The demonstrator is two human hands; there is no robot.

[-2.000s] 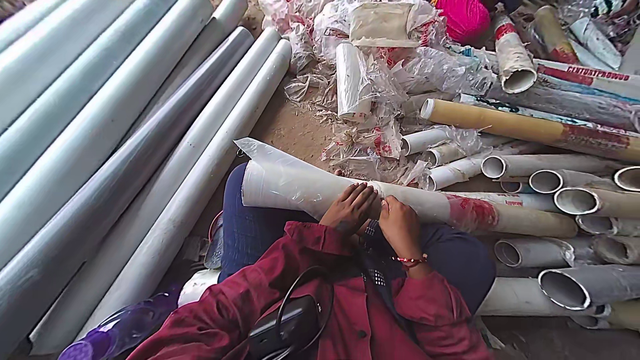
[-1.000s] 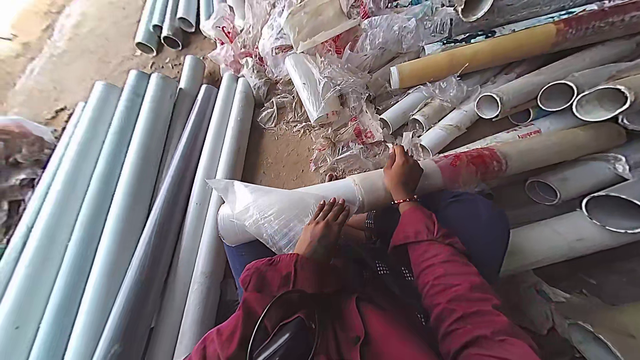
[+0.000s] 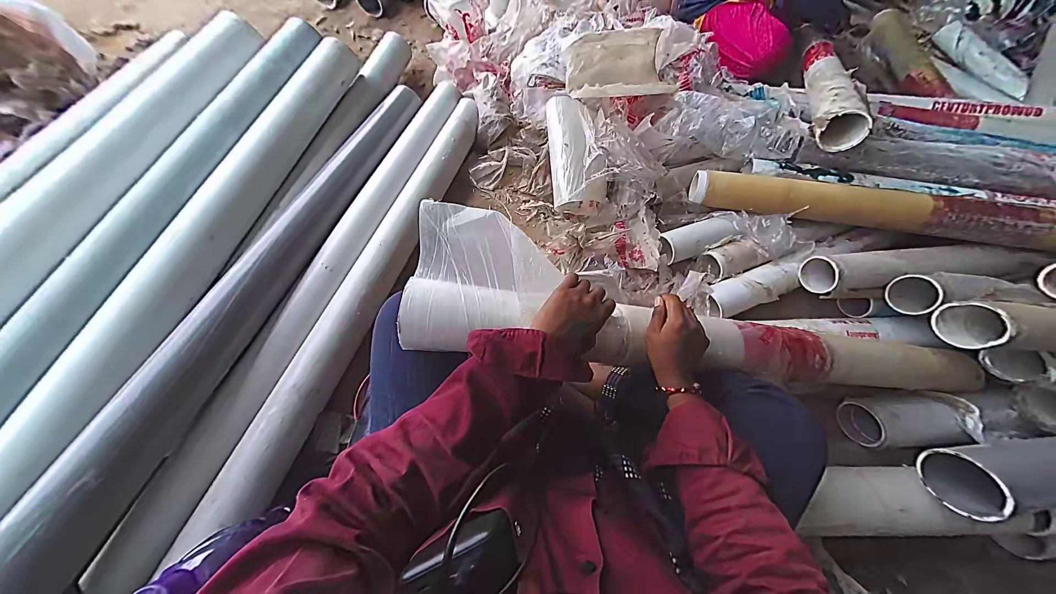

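Across my lap lies a long cardboard tube (image 3: pixel 883 359) with a red stained band, its left part covered in white wrap. A loose flap of clear plastic film (image 3: pixel 470 247) stands up from the tube's left end. My left hand (image 3: pixel 575 313) is closed on the film's edge, against the top of the tube. Just to its right, my right hand (image 3: pixel 676 338), with a red beaded bracelet at the wrist, is curled at the tube; its fingertips are partly hidden, so what it pinches cannot be told.
Several smooth pale tubes (image 3: pixel 272 173) lie side by side at the left. Rough, dirty tubes (image 3: pixel 924 256) are piled at the right, one yellowish tube (image 3: pixel 808 198) among them. Crumpled plastic film (image 3: pixel 701 124) and a bright pink bundle (image 3: pixel 747 40) lie beyond my knees.
My left hand has moved from flat on the film at the tube's left part to a closed grip nearer my right hand. The film flap now stands up. The view has shifted.
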